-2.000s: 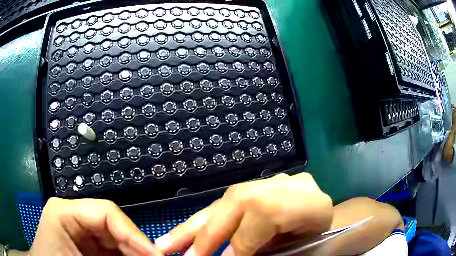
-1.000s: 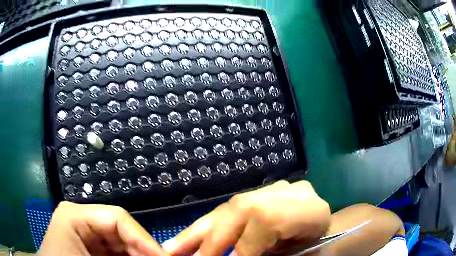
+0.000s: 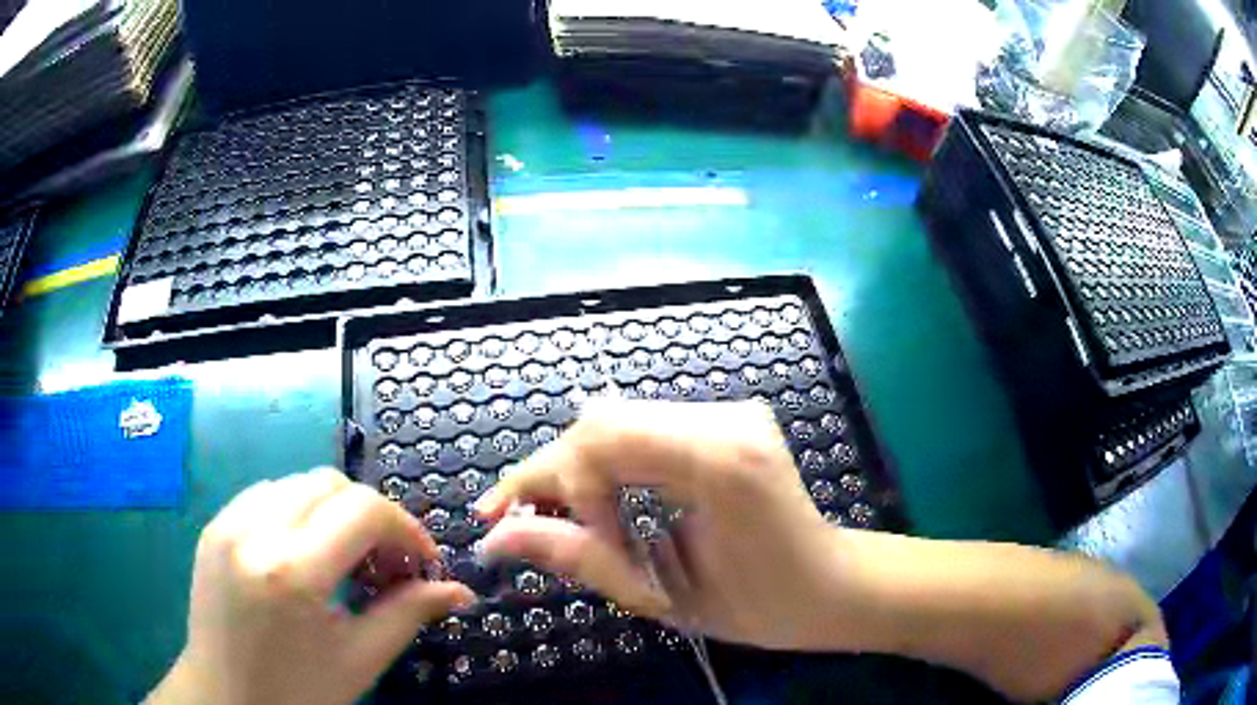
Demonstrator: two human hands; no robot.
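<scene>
The black component tray (image 3: 852, 400) lies in front of me, with rows of round silvery parts in its pockets. My left hand (image 3: 310, 585) is over its left side, thumb and fingers curled towards each other; whether a tiny part is between them is unclear. My right hand (image 3: 676, 510) is over the middle of the tray, holding slim tweezers (image 3: 706, 667) whose thin end sticks out below the palm. Something small and pale may be at its thumb and index fingertips, blurred. The hands are apart and hide many pockets.
A second black tray (image 3: 310, 207) lies at upper left. A small whitish parts pile (image 3: 141, 417) sits on a blue mat (image 3: 83, 461) at left. Stacked trays (image 3: 1020, 276) stand at right. A red-orange box (image 3: 896, 117), clear bags (image 3: 1068, 62) and stacked sheets (image 3: 696, 30) are at the back.
The view has tilted up and shows more of the bench. My hands have moved from the tray's near edge to over the tray, and their fingertips have separated.
</scene>
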